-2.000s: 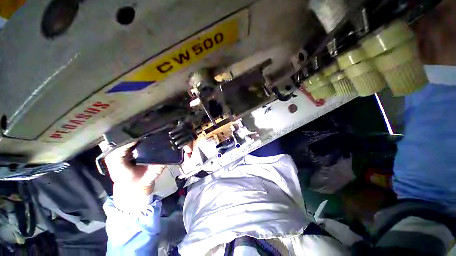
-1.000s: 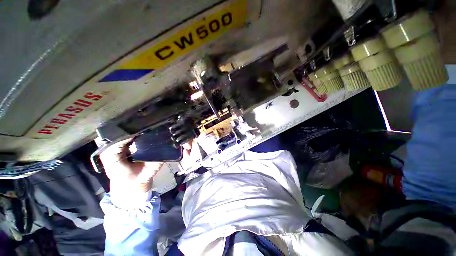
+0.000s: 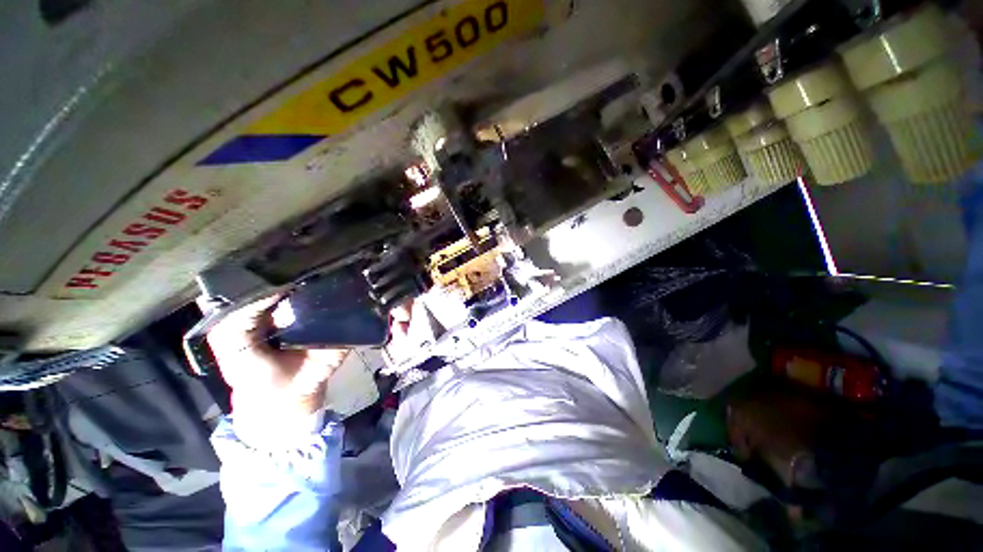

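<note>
My left hand (image 3: 270, 361), in a light blue sleeve, holds a flat black phone-like object (image 3: 332, 311) below the machine head. A small skin-coloured patch shows at the object's right end; I cannot tell which hand it belongs to. I cannot make out my right hand. Beside the object is the brightly lit needle area, with a thin metal rod (image 3: 464, 214) pointing down to brass-coloured parts (image 3: 466, 265). Bright silver parts (image 3: 528, 283) lie to their right. The machine head (image 3: 216, 108) is grey, marked CW500 and PEGASUS.
Ribbed cream tension knobs (image 3: 835, 135) line the upper right, with a small red item (image 3: 677, 185) near them. A white garment or apron (image 3: 528, 421) lies below the needle area. Dark cloth (image 3: 140, 421) is at left. A red extinguisher (image 3: 857, 377) and a person's blue clothing (image 3: 965, 356) are at right.
The view has moved closer to the machine head and shifted. The person in blue at right shows less, and the extinguisher shows more. My left hand keeps its hold on the black object.
</note>
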